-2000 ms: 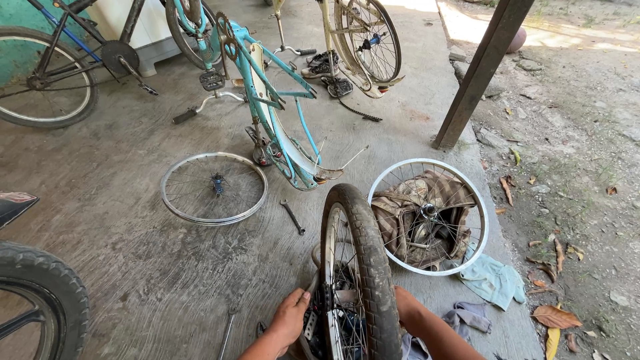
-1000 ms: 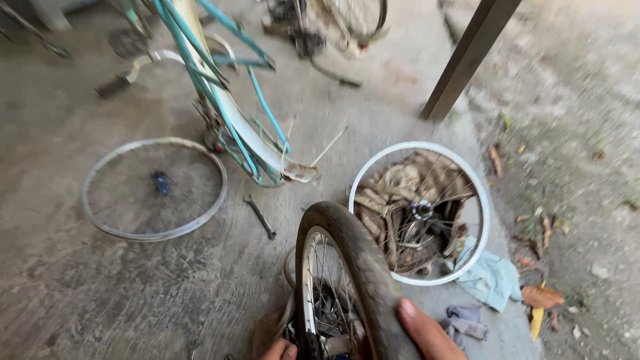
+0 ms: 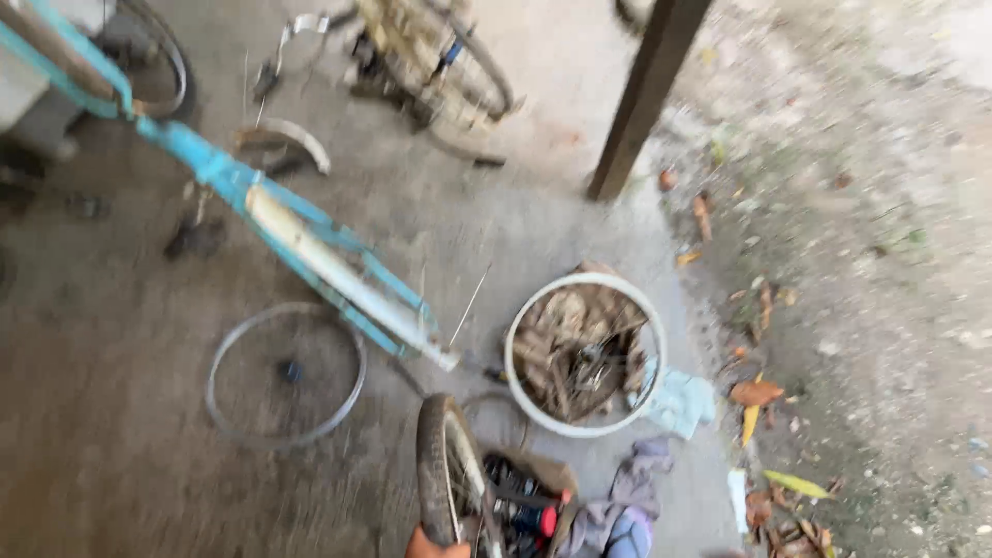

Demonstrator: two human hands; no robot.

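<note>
At the bottom edge, my left hand [image 3: 438, 545] grips the tyre of a bicycle wheel [image 3: 443, 473], which stands tilted; only part of the hand shows. My right hand is not clearly in view. Just right of the wheel lie tools, one with a red and blue handle [image 3: 536, 519]. A white-rimmed spoked wheel [image 3: 518, 387] lies over crumpled brown cloth [image 3: 546, 333]. Left of the held wheel, a bare silver rim [image 3: 218, 349] with a blue hub [image 3: 291, 371] lies on the concrete. A turquoise bicycle frame with a pale mudguard [image 3: 325, 279] reaches toward the middle.
A metal post [image 3: 647, 101] stands at the upper right, near the concrete's edge. Another bicycle's parts [image 3: 434, 70] are at the top. Light blue cloth [image 3: 678, 403] and purplish cloth [image 3: 620, 496] lie at the right. Beyond is dirt with dry leaves [image 3: 756, 393].
The held wheel has moved lower in view, and tools beside it show more. My right hand, on the tyre a second ago, has left it. The view has swung and blurred.
</note>
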